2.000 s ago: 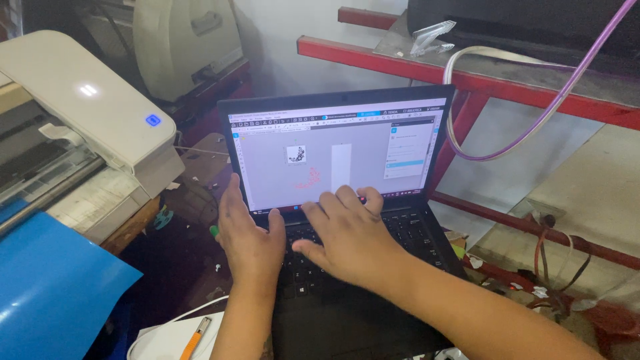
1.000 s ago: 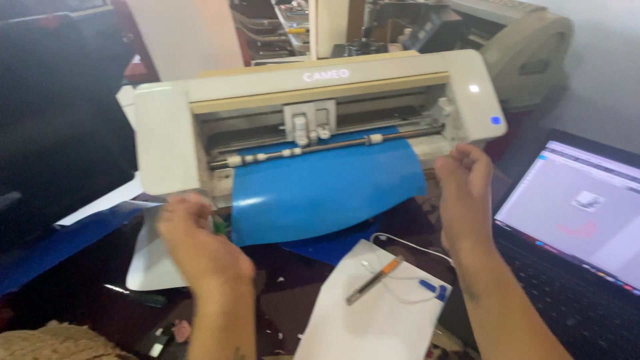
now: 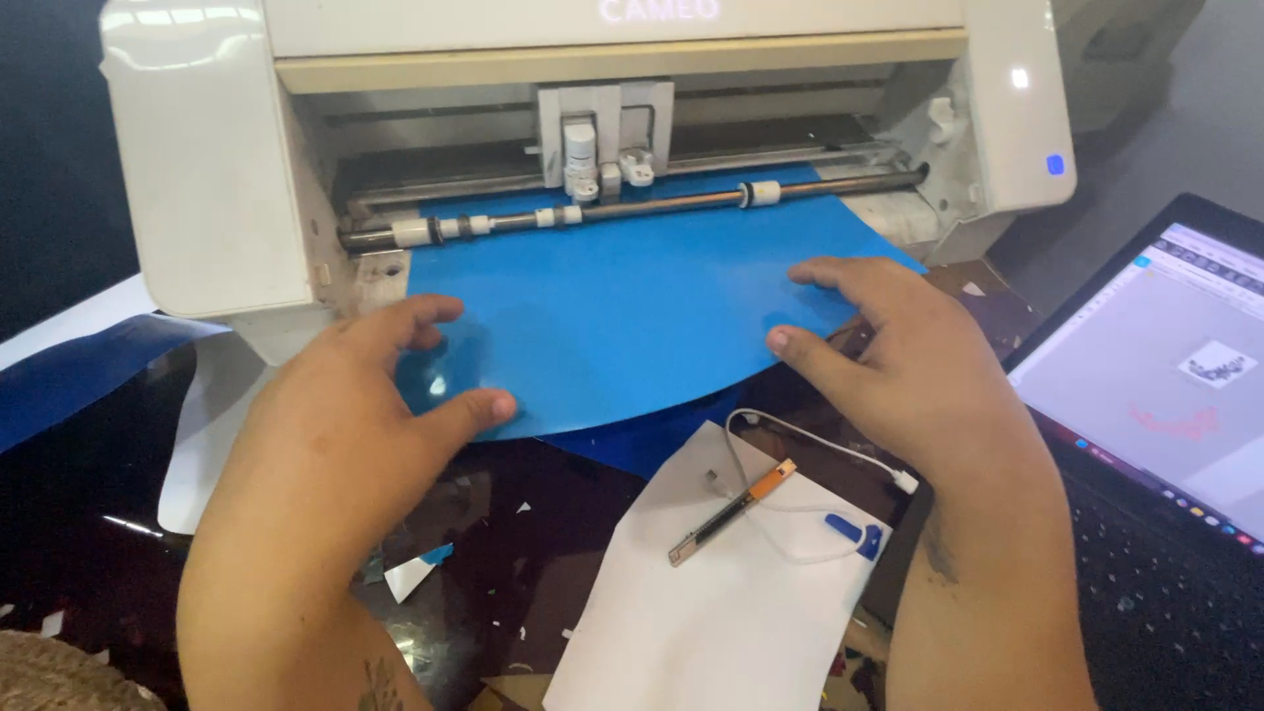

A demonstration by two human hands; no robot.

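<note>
A blue vinyl sheet (image 3: pixel 612 306) runs under the roller bar (image 3: pixel 681 202) of a white Cameo cutting machine (image 3: pixel 207 158). The white tool carriage (image 3: pixel 607 138) stands near the middle of the bar. My left hand (image 3: pixel 365 415) is at the sheet's left edge, thumb and fingers apart; whether it touches the sheet is unclear. Over the right part of the sheet, my right hand (image 3: pixel 879 346) also has its thumb and fingers spread, and contact cannot be told. Neither hand holds anything.
Below the sheet, a snap-off utility knife (image 3: pixel 731 513) and a white cable (image 3: pixel 820 434) lie on white paper (image 3: pixel 691 602). An open laptop (image 3: pixel 1165 395) stands at the right. Vinyl scraps (image 3: pixel 420 571) are scattered on the dark table (image 3: pixel 484 523).
Both hands were at the laptop two seconds ago, then near the machine's two sides; now they are over the blue sheet. The view has swung left and come closer to the machine.
</note>
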